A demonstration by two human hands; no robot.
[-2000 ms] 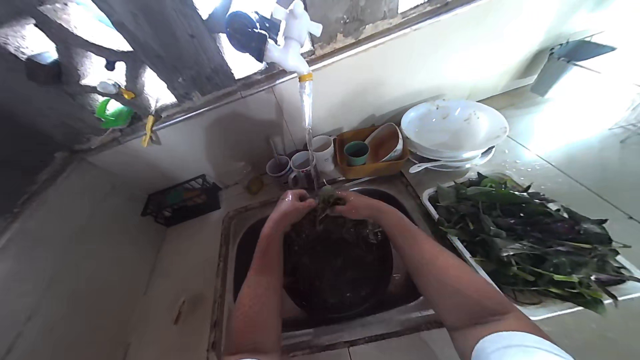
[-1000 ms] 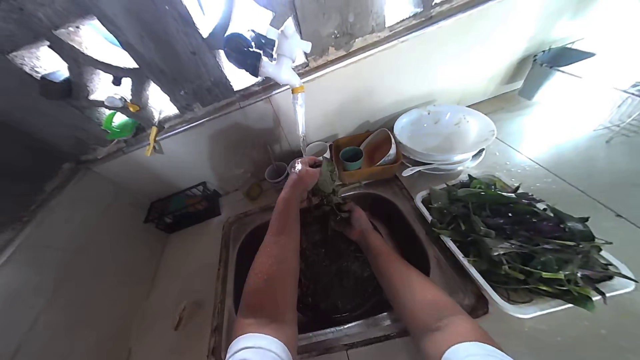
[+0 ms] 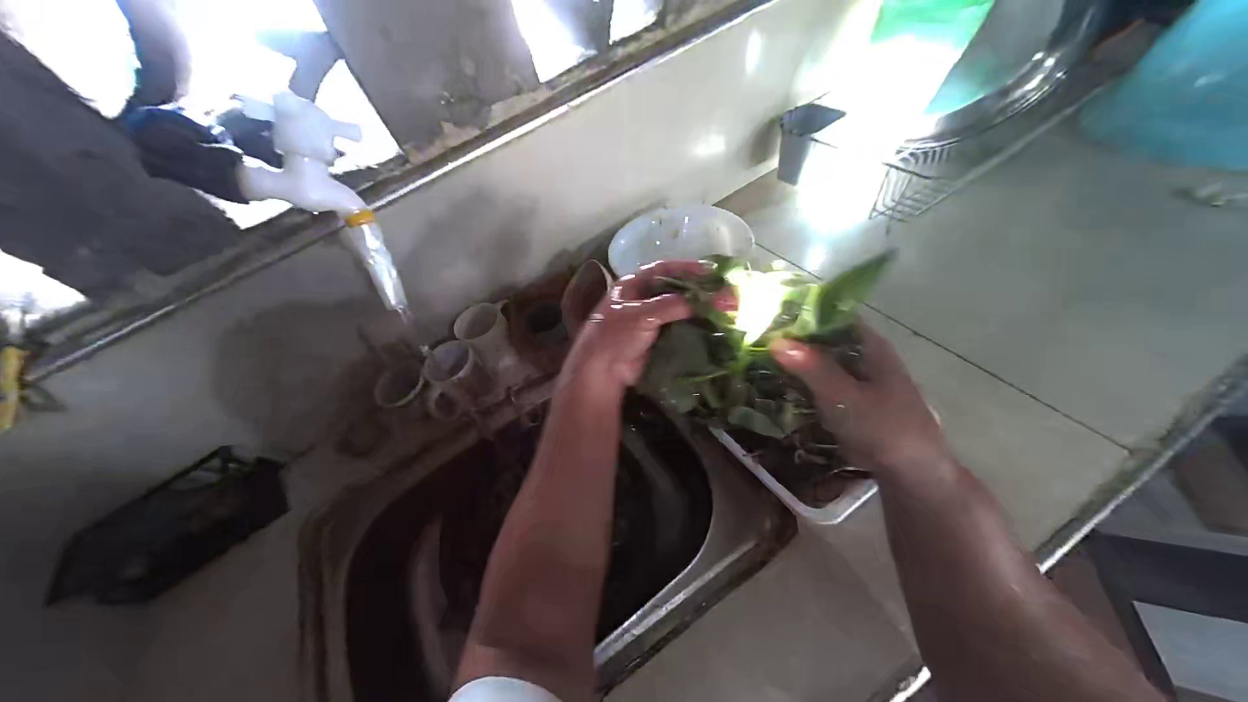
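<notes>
Both hands hold a wet bunch of leafy greens (image 3: 721,361) above a white tray (image 3: 829,509). My left hand (image 3: 634,317) grips its left side, and my right hand (image 3: 858,395) holds its right side. More greens lie in the tray, largely hidden beneath the hands. At the left, water runs from a white plastic faucet (image 3: 307,175) with a yellow ring at its outlet. Below my left forearm is the metal sink (image 3: 726,531), with a dark basin inside it.
Mugs (image 3: 450,366) stand along the wall behind the sink, beside a brown container. White bowls or plates (image 3: 682,234) are behind the hands. A black plastic basket (image 3: 175,526) sits left of the sink, a wire rack (image 3: 912,180) and a gray container (image 3: 804,141) farther back right.
Both hands have moved right with the greens, from over the sink to above the tray. The view has swung to the right.
</notes>
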